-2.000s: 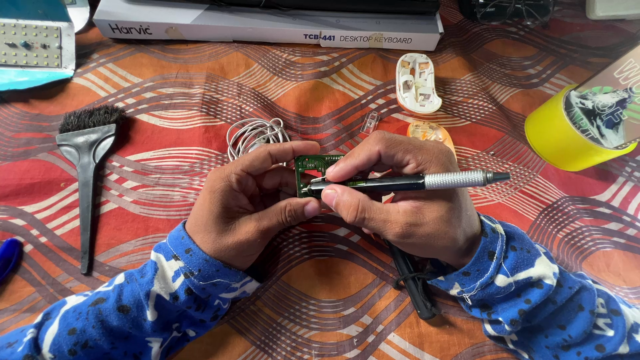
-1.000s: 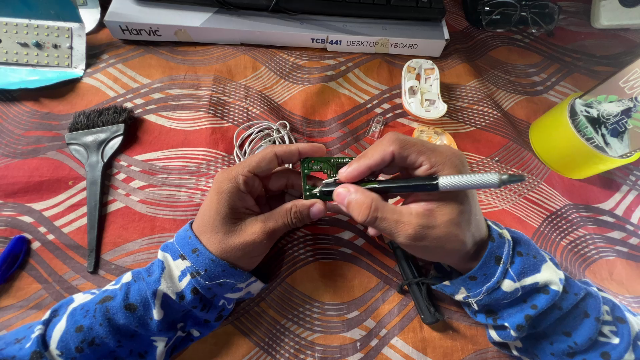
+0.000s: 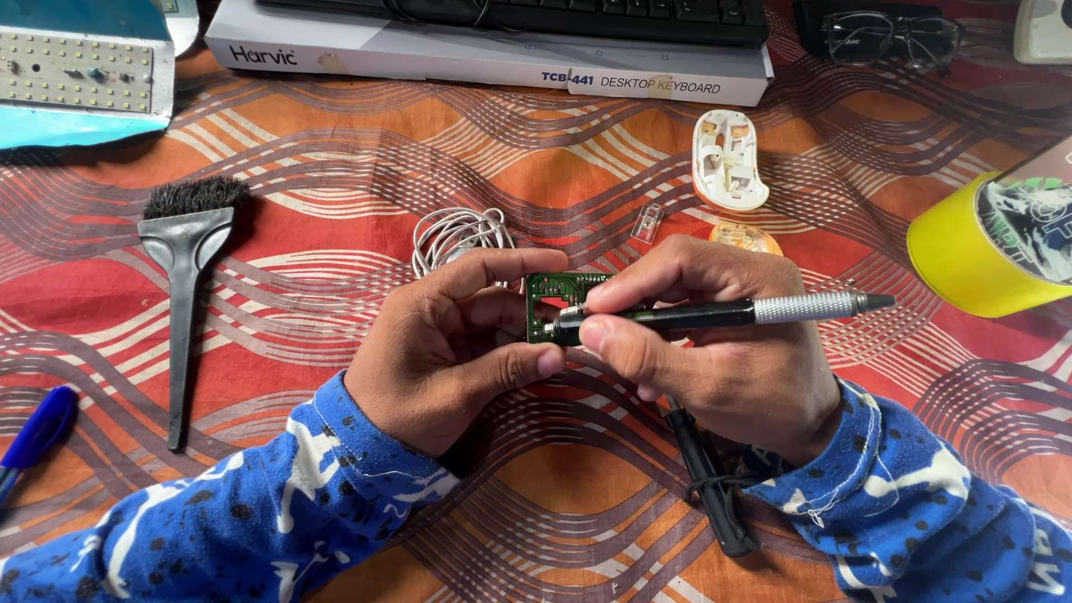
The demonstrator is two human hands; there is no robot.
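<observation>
My left hand (image 3: 456, 335) grips a small green circuit board (image 3: 543, 289) by its left end, thumb along the lower edge. In my right hand (image 3: 712, 352) is a slim black pen-like tool (image 3: 695, 316) with a knurled silver section, pointing left. Its end lies over a small part at the board's lower left; whether they touch I cannot tell. My right fingers hide the board's right end. A coiled white cable (image 3: 461, 230) lies just behind my left hand. Beyond my right hand are a white mouse shell (image 3: 729, 163), an orange shell piece (image 3: 745, 238) and a small clear plastic part (image 3: 647, 224).
A black-bristled brush (image 3: 184, 276) and a blue pen cap (image 3: 42, 423) lie at left. A black-handled tool (image 3: 712, 486) sits by my right sleeve. Behind are a keyboard box (image 3: 502, 71), a black keyboard (image 3: 586, 17), glasses (image 3: 892, 42) and an LED board (image 3: 75, 71). At right stands a yellow container (image 3: 963, 251).
Both hands keep the same hold on the board and the tool. The tool has tilted slightly, its right end now a little higher. The view has shifted slightly.
</observation>
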